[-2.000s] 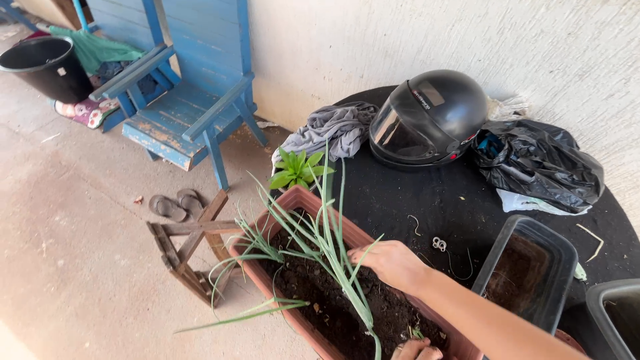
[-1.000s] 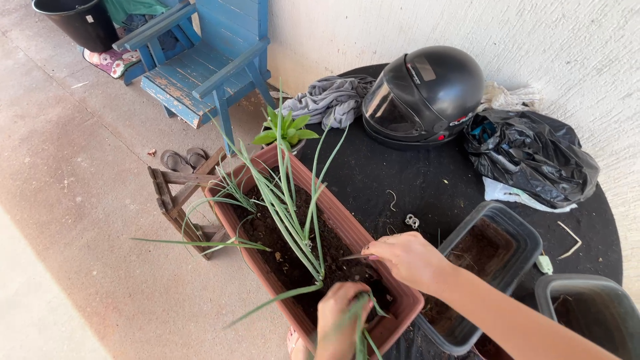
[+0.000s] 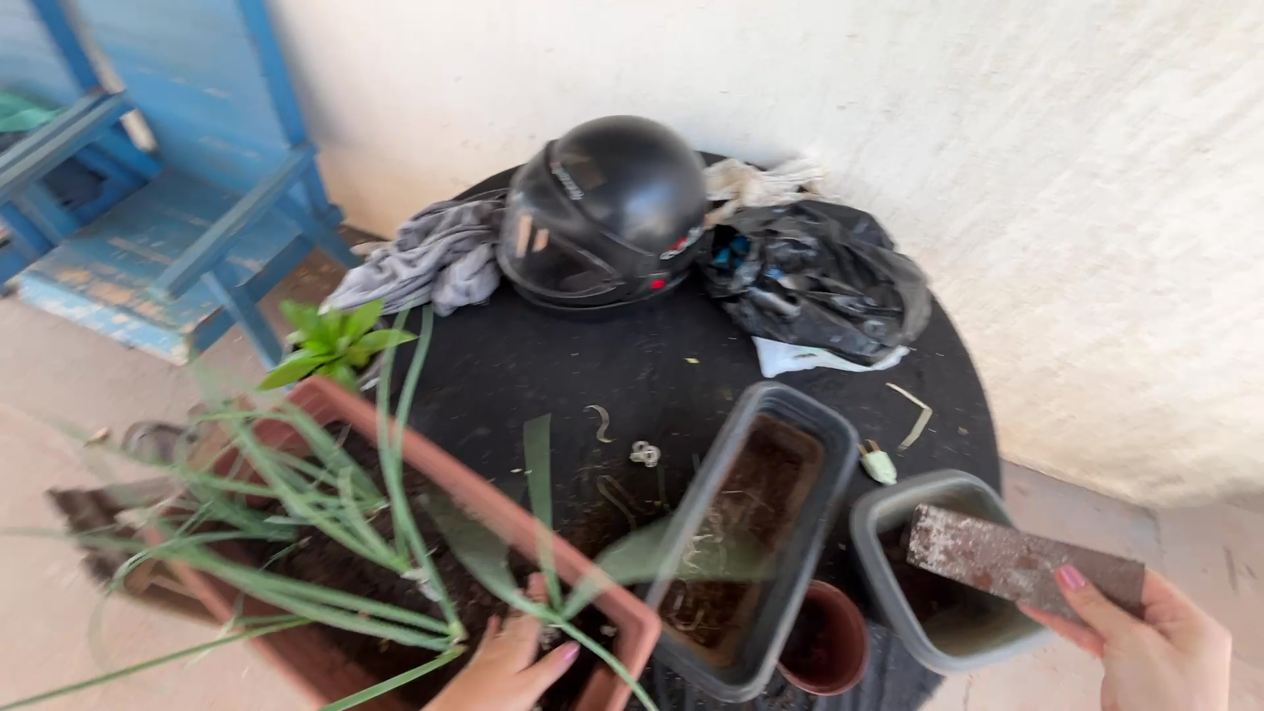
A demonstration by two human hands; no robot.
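Observation:
My left hand (image 3: 513, 657) is low in the right end of the terracotta-coloured planter (image 3: 434, 464), gripping the base of a broad-leaved green plant (image 3: 538, 484) at the soil. Long thin green plants, like spring onions (image 3: 346, 523), lean out of the planter's left and middle parts. In my right hand (image 3: 1150, 632) is a flat, worn, brownish plate-like piece (image 3: 1027, 558), held by its right end above a grey plastic tub (image 3: 938, 652). The tub has dark contents, partly hidden by the piece.
On the round black-covered table (image 3: 474, 375) stand a long dark tray of soil (image 3: 839, 444), a small reddish pot (image 3: 854, 642), a black helmet (image 3: 622, 207), a grey cloth (image 3: 425, 257) and a black plastic bag (image 3: 820, 276). A potted leafy plant (image 3: 336, 341) and blue wooden chair (image 3: 128, 257) are left.
My right hand has moved right, from the planter to above the grey tub, with the flat piece now plainly seen in it. My left hand stays at the planter. The view has shifted right.

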